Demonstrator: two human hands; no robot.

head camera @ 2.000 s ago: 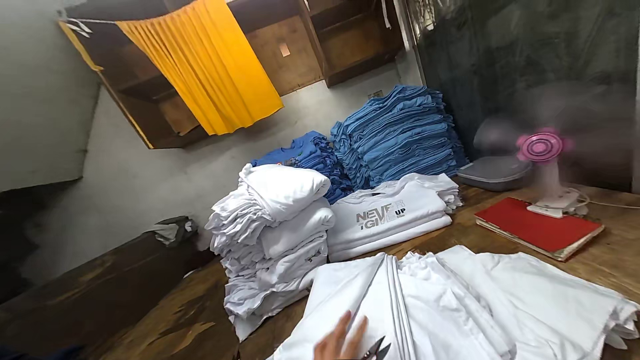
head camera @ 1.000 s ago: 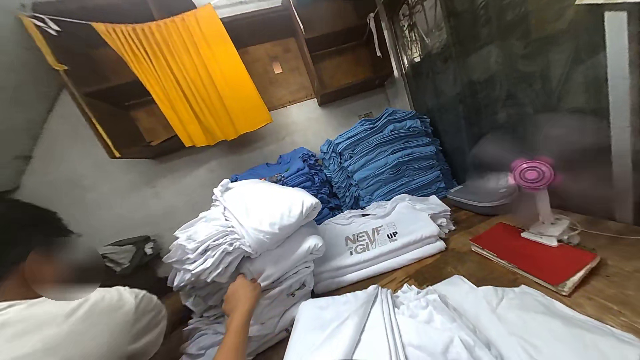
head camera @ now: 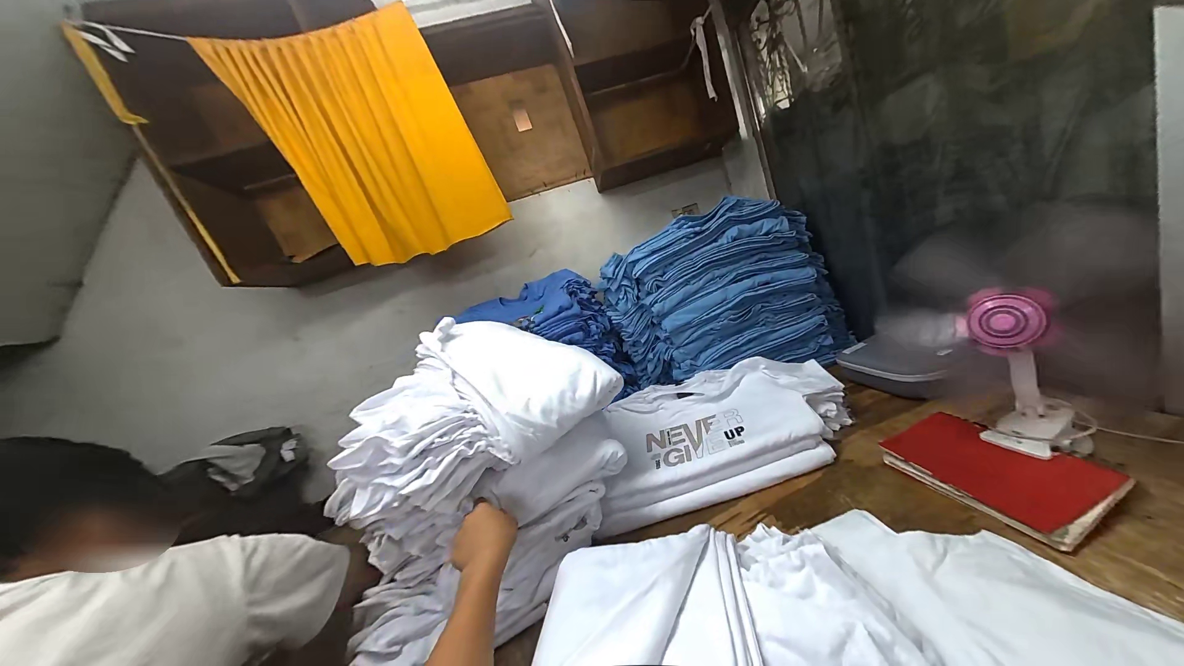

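Observation:
Neither my left hand nor my right hand shows in the head view. Nearest to me, folded white shirts (head camera: 629, 592) lie spread along the bottom edge. A tall stack of white shirts (head camera: 416, 462) stands to their left, bent over at the top. A bare forearm rises from the bottom edge, and its closed hand (head camera: 486, 536) rests against this stack; by its size and slant it appears to be a co-worker's. Behind the spread shirts lies a low pile of printed white shirts (head camera: 777, 416).
A co-worker in a pale shirt (head camera: 176, 601) leans in at the left. Blue shirts (head camera: 731, 287) are piled against the wall. At the right are a red book (head camera: 1004, 476), a spinning pink fan (head camera: 1008, 319) and a grey container (head camera: 893, 365). A yellow cloth (head camera: 361, 139) hangs from open cabinets.
The hand and scissor blades seen at the bottom two seconds ago are out of view. A co-worker has come in at the left, and a hand has come against the tall white stack.

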